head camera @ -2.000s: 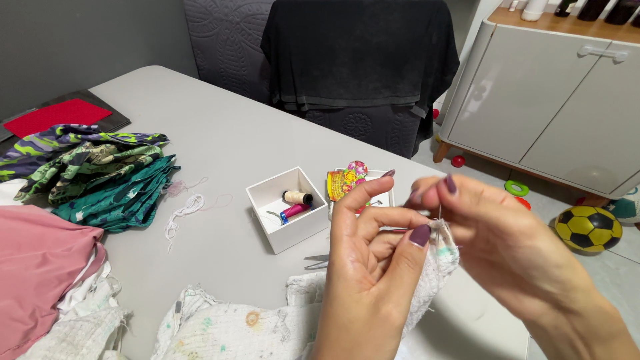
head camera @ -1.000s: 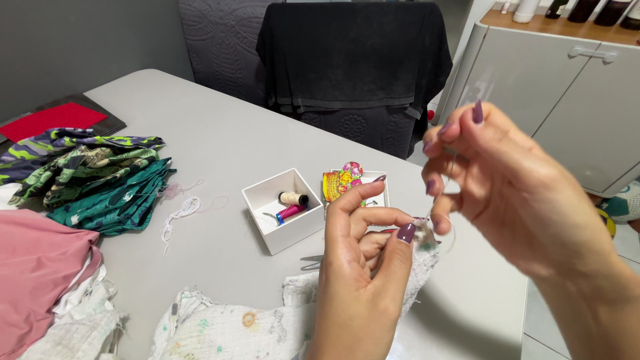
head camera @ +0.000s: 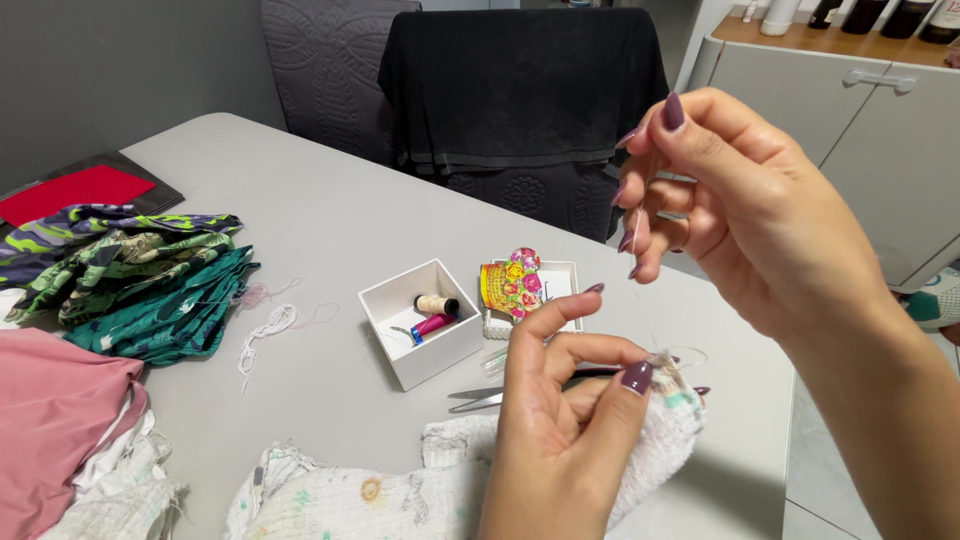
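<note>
My left hand (head camera: 570, 420) pinches the edge of a white printed cloth (head camera: 660, 442) between thumb and fingers, with its index finger raised. Above and to the right, my right hand (head camera: 720, 180) has thumb and index finger closed on a fine thread (head camera: 639, 221) that hangs down beside its curled fingers. A thin loop of thread stands out at the cloth's pinched corner. Whether the right fingers also hold a needle is not clear. Scissors (head camera: 477, 399) lie partly hidden behind my left hand. A white box (head camera: 420, 367) with thread spools (head camera: 435, 304) stands to their upper left.
A white lid (head camera: 564, 281) with a flower-basket cutout (head camera: 514, 286) lies behind my left hand. Patterned fabrics (head camera: 150, 300), a pink cloth (head camera: 60, 420) and loose white thread (head camera: 274, 324) are at the left. A chair draped in black cloth (head camera: 525, 90) stands beyond the table (head camera: 322, 217).
My right hand has moved up and away from the cloth since the earliest frame, where it was close to my left hand. My left hand keeps its pinch on the cloth.
</note>
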